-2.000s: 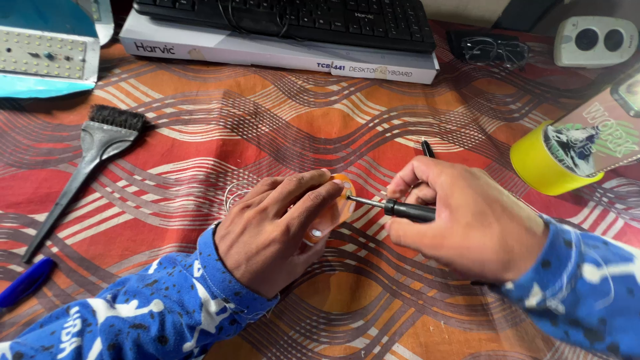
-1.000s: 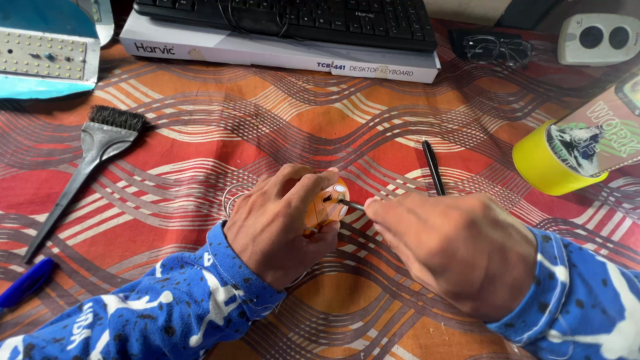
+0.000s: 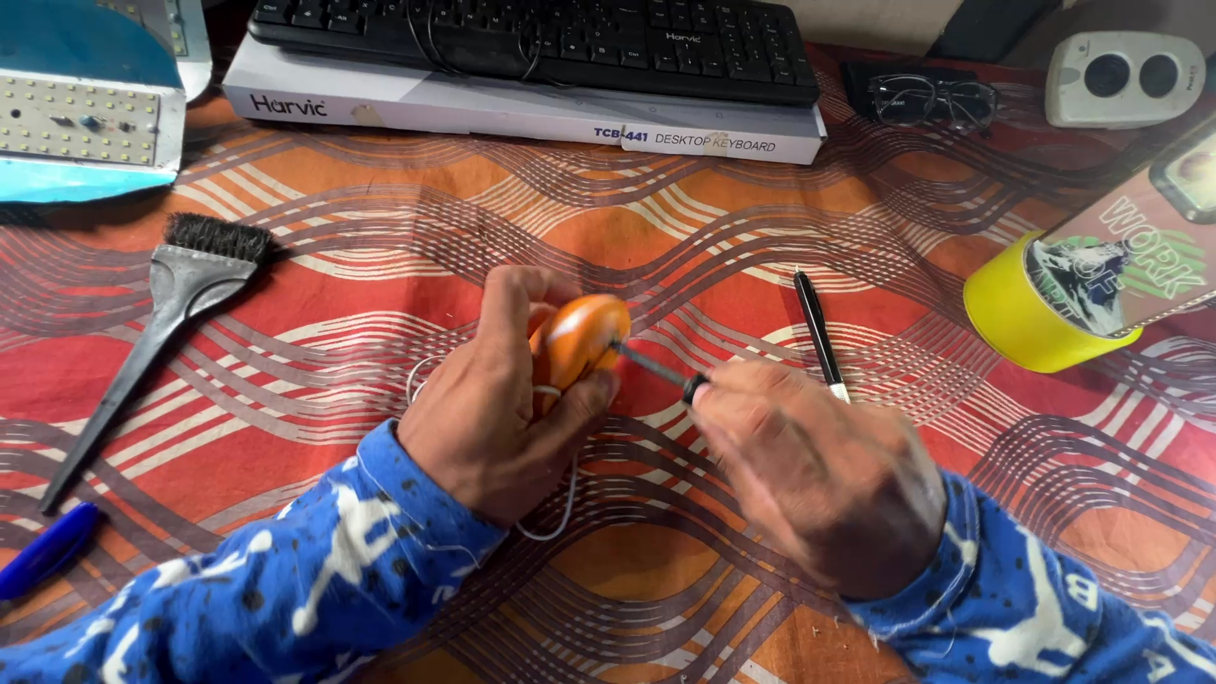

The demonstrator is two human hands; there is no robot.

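My left hand [image 3: 499,399] grips a rounded orange plastic object [image 3: 581,332] near the middle of the cloth; its exact kind cannot be told. A thin white cord [image 3: 567,508] loops out below that hand. In my right hand [image 3: 817,465] is a screwdriver [image 3: 655,366] with a dark handle, mostly hidden by the fingers. Its metal shaft points left, and the tip meets the right side of the orange object. My right hand and the orange object are somewhat blurred.
A black pen [image 3: 819,328] lies behind my right hand. At left are a black-bristled brush [image 3: 157,351] and a blue pen cap [image 3: 47,551]. A keyboard [image 3: 570,43] on its box [image 3: 522,123], eyeglasses [image 3: 936,103] and an LED panel [image 3: 81,122] lie farther back. A yellow round container [image 3: 1012,309] stands right.
The orange object has been tilted up in my left hand, so more of its orange side shows. My right hand has moved back from it a little, baring more of the screwdriver's shaft than one second ago.
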